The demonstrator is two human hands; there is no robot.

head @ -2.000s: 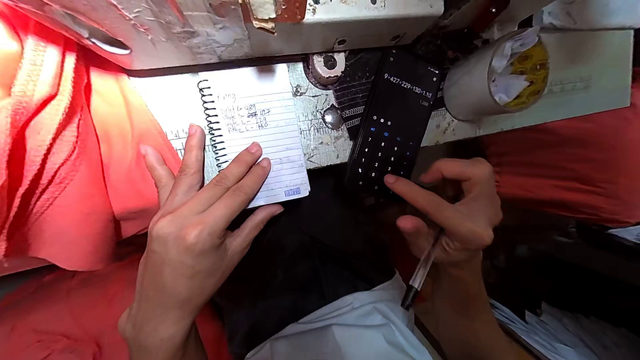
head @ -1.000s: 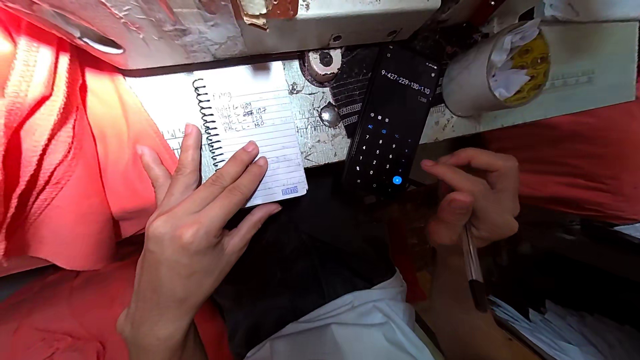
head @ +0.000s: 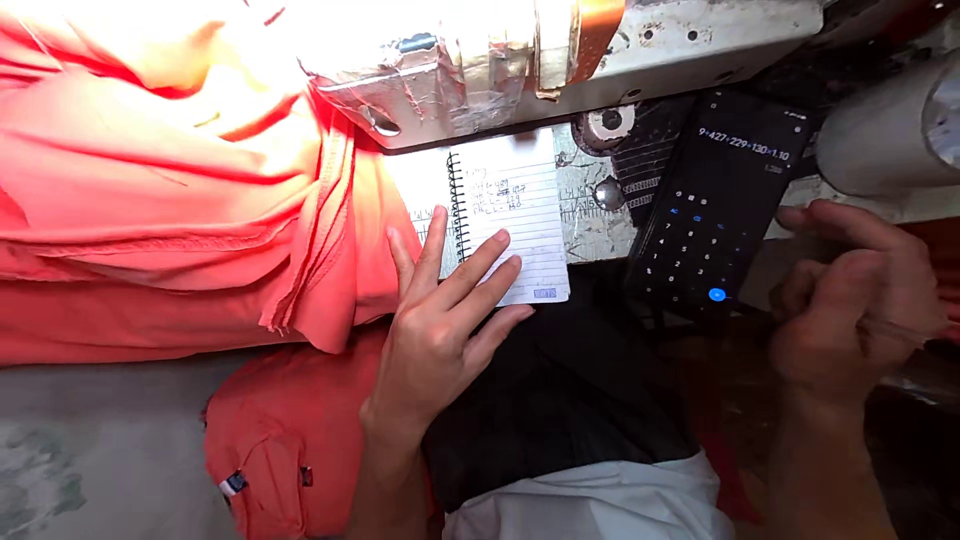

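Observation:
My left hand point(head: 446, 322) lies with spread fingers on the lower part of a spiral-bound notepad point(head: 525, 247), whose lined page bears handwriting near the top. A smartphone point(head: 712, 210) lies to the right of the notepad, showing a calculator with a sum on its dark screen. To the right of the phone, my right hand point(head: 855, 300) is raised off it and blurred, its fingers curled around a pen point(head: 892, 330).
A machine's metal body point(head: 487, 82) stands behind the notepad. Coral fabric point(head: 172, 225) is heaped at the left, and more red cloth point(head: 300, 442) lies below. A pale cylindrical container point(head: 885, 127) stands beyond the phone. A metal knob point(head: 608, 193) sits between notepad and phone.
My right hand has moved off the phone's keys to the right, with the pen still in it. My left hand stays on the notepad. The view has shifted left.

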